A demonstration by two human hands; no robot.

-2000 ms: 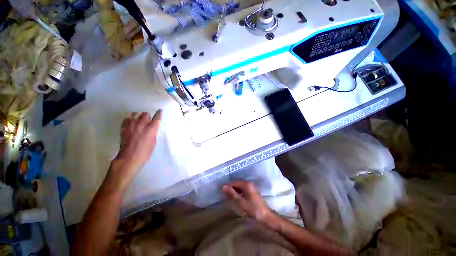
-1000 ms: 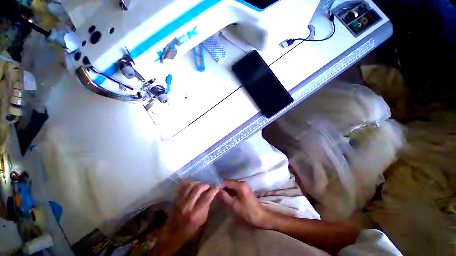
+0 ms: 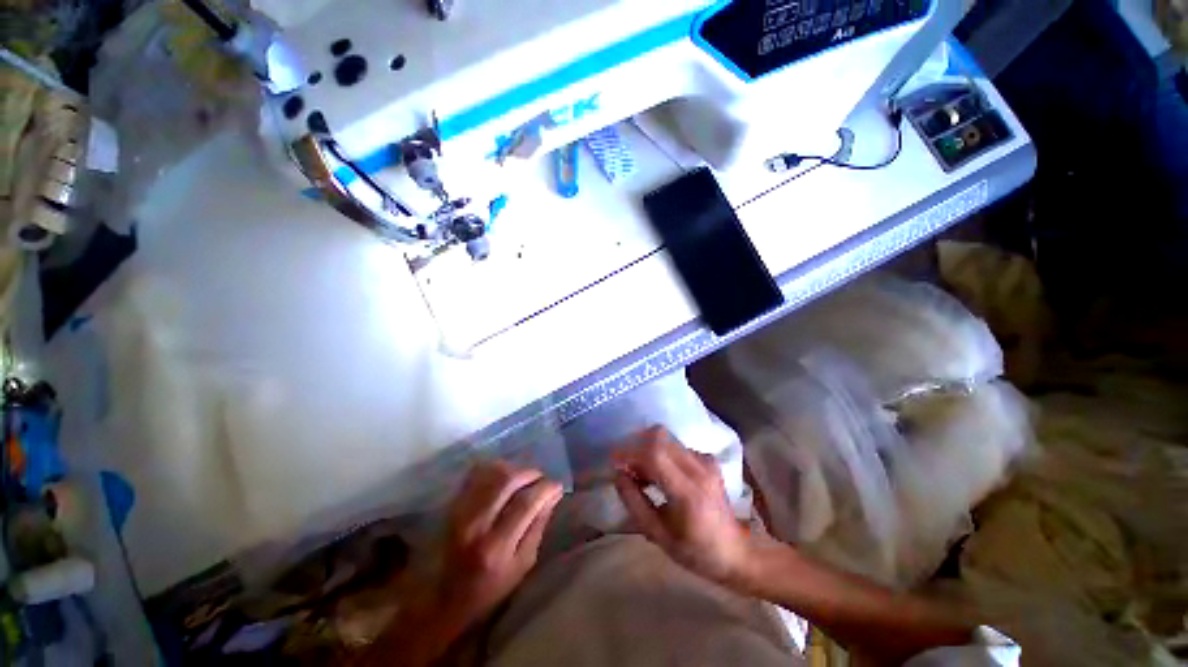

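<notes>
A sheer white fabric piece (image 3: 391,489) lies over the front table edge and is hard to tell from the white table. My left hand (image 3: 506,521) pinches its edge below the tape rule. My right hand (image 3: 680,502) is a little to the right, thumb and fingertips together at the same edge strip. The fabric between the fingertips is nearly invisible. The lockstitch sewing machine (image 3: 521,91) stands beyond both hands. Its presser foot (image 3: 466,232) is lit, and no hand is near it.
A black smartphone (image 3: 714,250) lies on the machine bed (image 3: 573,280). A blue-handled tool (image 3: 565,171) is under the arm. A switch box (image 3: 960,127) and cable are at the right. A pale fabric bundle (image 3: 866,430) hangs below the table edge. The tape rule (image 3: 834,278) runs along the front.
My left hand has come from the table top down to the front edge and met the right at the fabric. Since then my right hand has moved slightly right and up, apart from the left.
</notes>
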